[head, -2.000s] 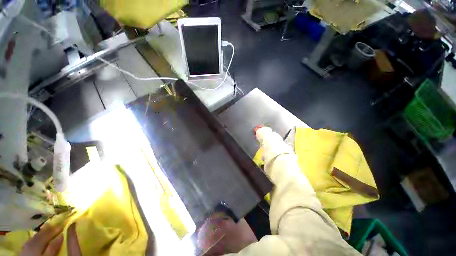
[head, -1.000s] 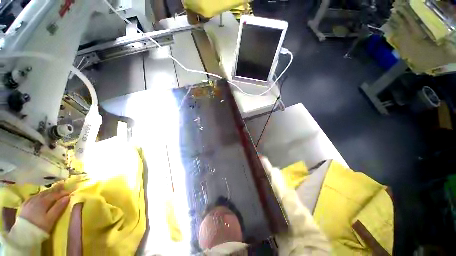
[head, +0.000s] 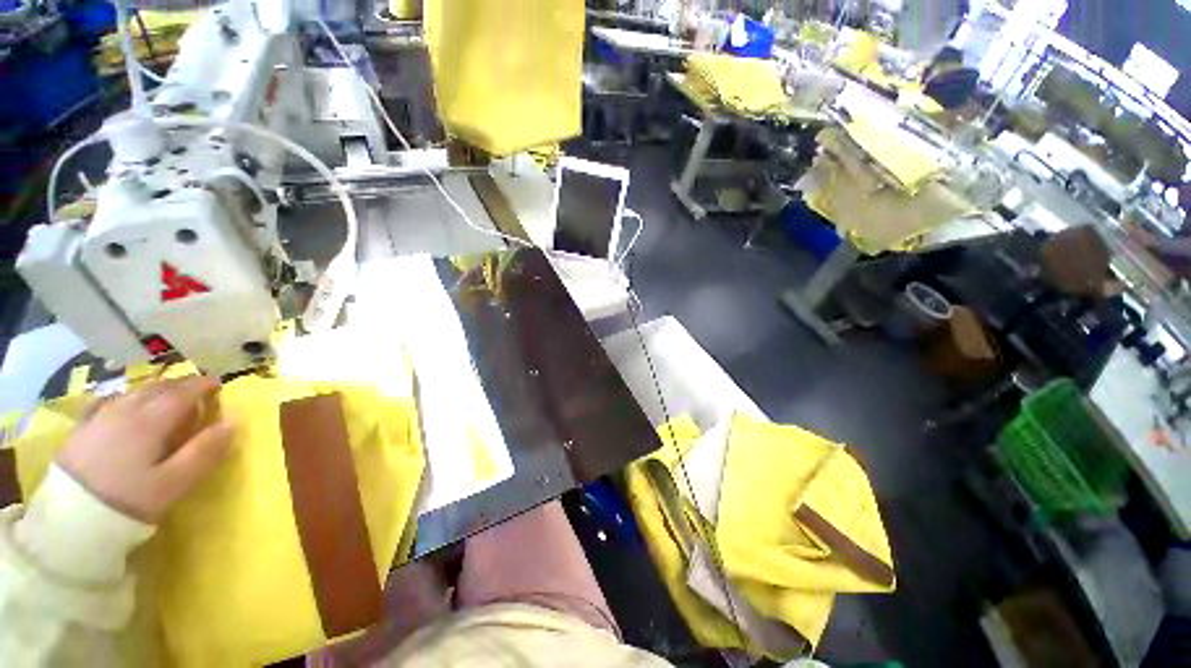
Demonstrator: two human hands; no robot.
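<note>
My left hand [head: 146, 448] lies spread on a yellow panel [head: 235, 555] in front of the sewing machine head [head: 190, 274]. It rests on top of the fabric, pressing it near the needle area; whether the fingers grip it is unclear. A brown trim strip [head: 329, 516] runs down the panel. The pale template plate [head: 451, 379] lies right of the panel, brightly lit. My right hand is not visible. A folded yellow pile [head: 771, 522] with a brown strip lies on the side stand [head: 686, 379] at the right.
A black glossy plate [head: 549, 372] lies right of the template. The white-framed control screen [head: 590, 209] stands behind it with a white cable. Yellow fabric [head: 507, 72] hangs at the back. A green basket [head: 1064, 450] and tables with yellow piles [head: 901, 150] stand at the right.
The view has lifted and shows more of the machine and floor. My right arm, earlier reaching over the side stand, has left the picture. My left hand lies closer to the machine head.
</note>
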